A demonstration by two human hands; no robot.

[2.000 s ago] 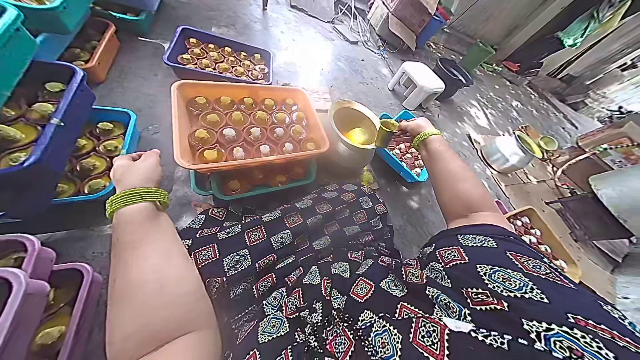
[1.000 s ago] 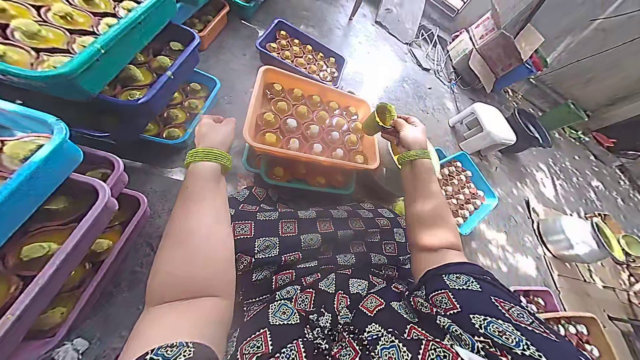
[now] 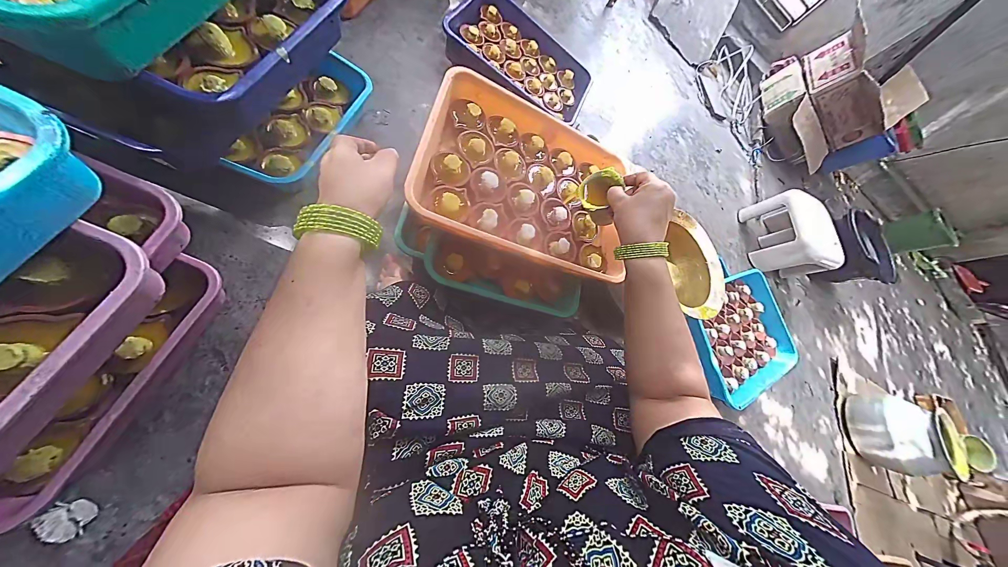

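Observation:
My right hand (image 3: 642, 206) holds a small cup (image 3: 600, 189) coated in yellow-green, tilted over the right side of an orange plastic tray (image 3: 516, 242). Rows of small round cups (image 3: 510, 164) fill the tray, most with yellow tops and liquid, several with white tops. Closed in a fist, my left hand (image 3: 358, 169) is left of the tray, apart from it; whether anything is inside the fist cannot be seen. Teal trays (image 3: 504, 287) lie under the orange one. Partly behind my right forearm is a metal bowl (image 3: 693, 268) with yellow residue on its rim.
Purple trays (image 3: 177, 331), a dark blue tray (image 3: 236, 98) and light blue trays (image 3: 350, 102) stack at left. A navy tray (image 3: 512, 75) lies beyond. At right are a blue tray (image 3: 776, 378) of white-topped pieces, a white stool (image 3: 803, 232), a dark bucket (image 3: 866, 244), cardboard boxes (image 3: 843, 98) and a metal pot (image 3: 890, 433).
My right hand has brought the cup from beside the metal bowl to over the orange tray, and the cup has gone from upright to tilted. The view has turned.

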